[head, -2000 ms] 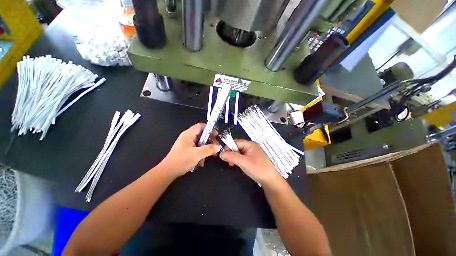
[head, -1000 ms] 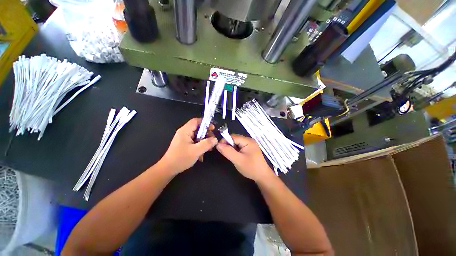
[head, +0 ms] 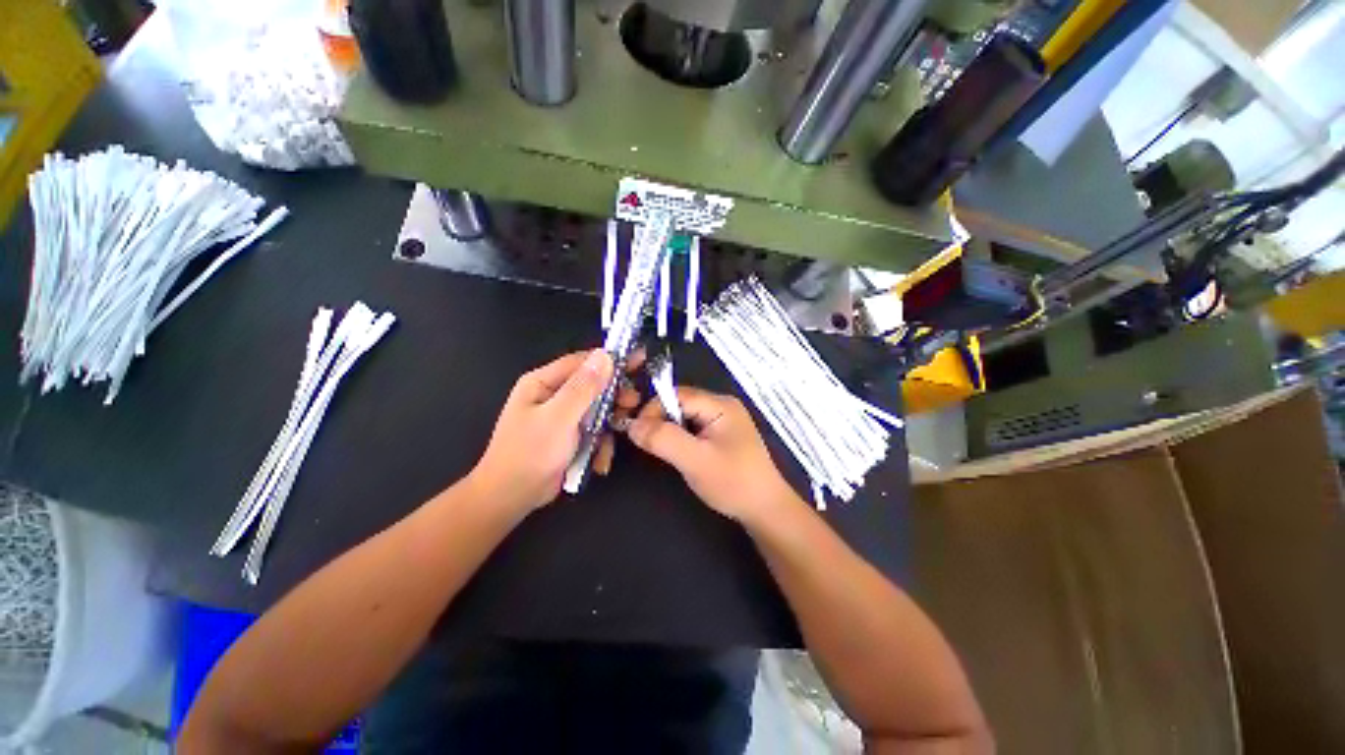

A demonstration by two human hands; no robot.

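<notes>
My left hand (head: 550,428) is closed around a narrow silver-grey metal bar (head: 631,313), held tilted with its top end in front of the press's label. My right hand (head: 708,447) pinches a few short-looking white cords (head: 665,388) close to the bar's right edge. The fingertips of both hands nearly meet there, and the cord tips are too small to tell apart. Several white cords (head: 693,289) hang from the machine's lower plate behind the bar, with a small green block (head: 680,244) among them.
A fanned pile of white cords (head: 801,387) lies right, a smaller bundle (head: 306,438) left, and a big pile (head: 126,273) far left. The green press slab (head: 487,155) and lower plate (head: 428,254) stand ahead. A clear bag (head: 273,89) is upper left, a cardboard box (head: 1062,590) lower right.
My left hand now grips the bar higher up, so its lower end shows below the hand. My right hand stays beside the bar with its cords. The view has shifted slightly.
</notes>
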